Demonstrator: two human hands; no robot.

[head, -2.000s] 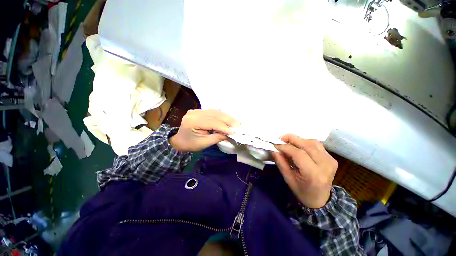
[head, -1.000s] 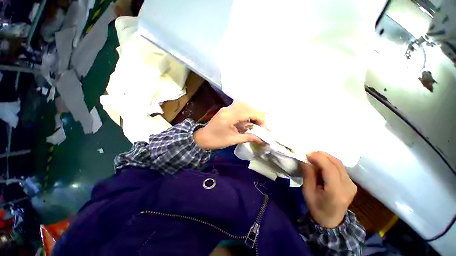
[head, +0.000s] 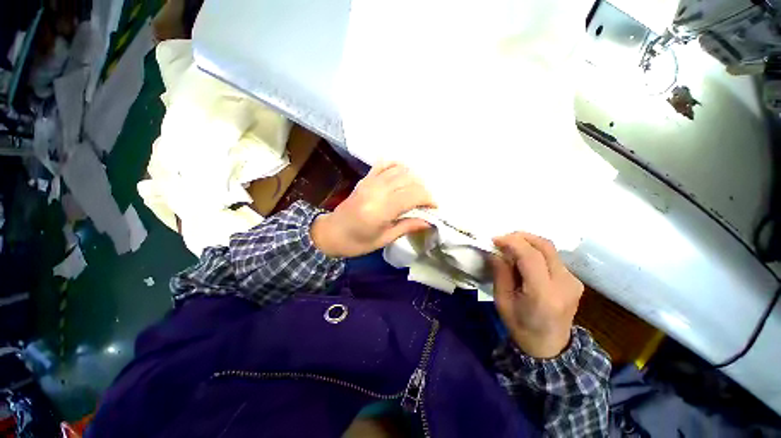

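A large white garment panel (head: 467, 111) lies over the machine table and glares in the light. Its near edge hangs off the table's front edge, where a small folded part (head: 454, 257) shows as crumpled cream cloth. My left hand (head: 377, 214) grips the left end of this edge between thumb and bent fingers. My right hand (head: 539, 291) pinches the right end with thumb and fingertips. The cloth between the hands is folded, with a thin dark line along it. The fingertips' exact hold is partly hidden by cloth.
The sewing machine head (head: 732, 34) is at the upper right, with the presser foot area (head: 658, 56) below it. A cream cloth bundle (head: 214, 145) hangs at the left table edge. A black cable (head: 758, 329) runs at the right. Grey scraps (head: 94, 192) litter the green floor.
The view has shifted between frames. Both hands still hold the cloth edge; the folded part between them looks more opened and bulged than two seconds ago, and my left fingers are more curled over it.
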